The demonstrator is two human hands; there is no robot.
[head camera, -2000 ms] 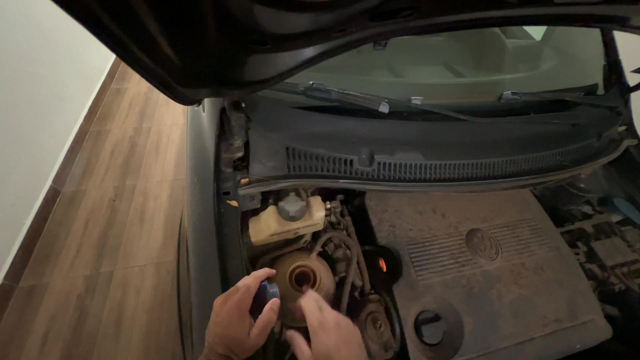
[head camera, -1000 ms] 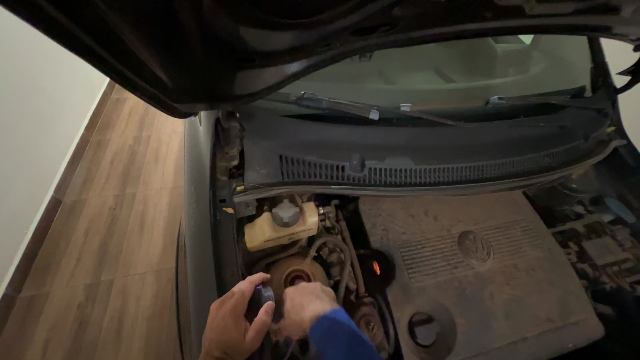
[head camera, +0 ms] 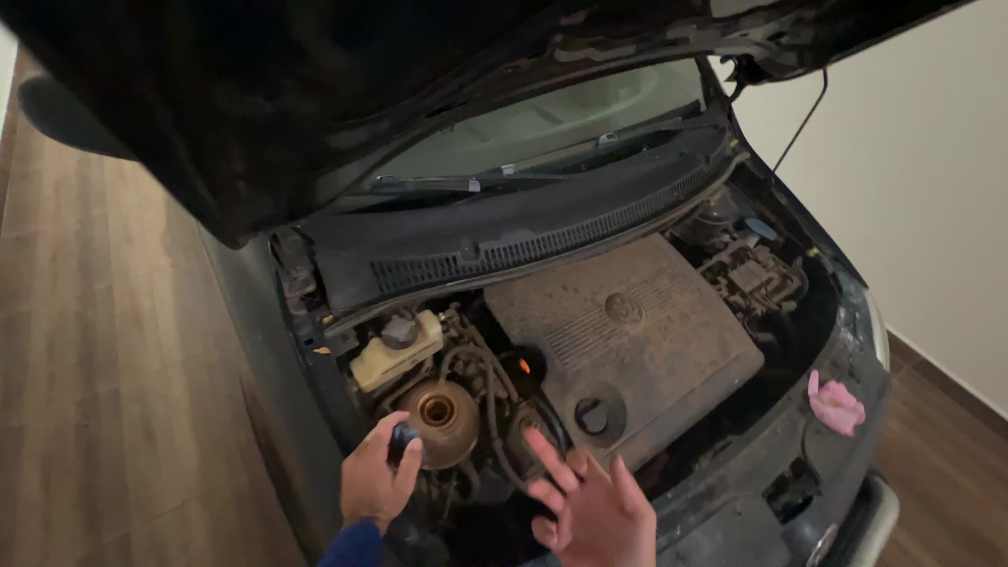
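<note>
My left hand (head camera: 378,476) holds a dark blue screw cap (head camera: 404,445) between thumb and fingers, just left of the round coolant expansion tank (head camera: 453,441). The tank's filler neck (head camera: 438,409) is uncovered and its inside looks brown. My right hand (head camera: 591,504), slightly blurred, is raised palm up with spread fingers and nothing in it, in front of the engine cover (head camera: 630,315). Behind the tank sits a yellowed brake fluid reservoir (head camera: 398,358) with its grey cap (head camera: 399,332) on.
The raised hood (head camera: 354,87) hangs over the bay. Hoses (head camera: 492,394) run between the tank and the dusty engine cover. A pink cloth (head camera: 836,405) lies on the front edge at the right. A dark fender (head camera: 268,331) borders the bay at the left.
My right hand has come away from the tank's neck, where it was one second ago, and moved right. My left hand still holds the cap. The view has swung to the right.
</note>
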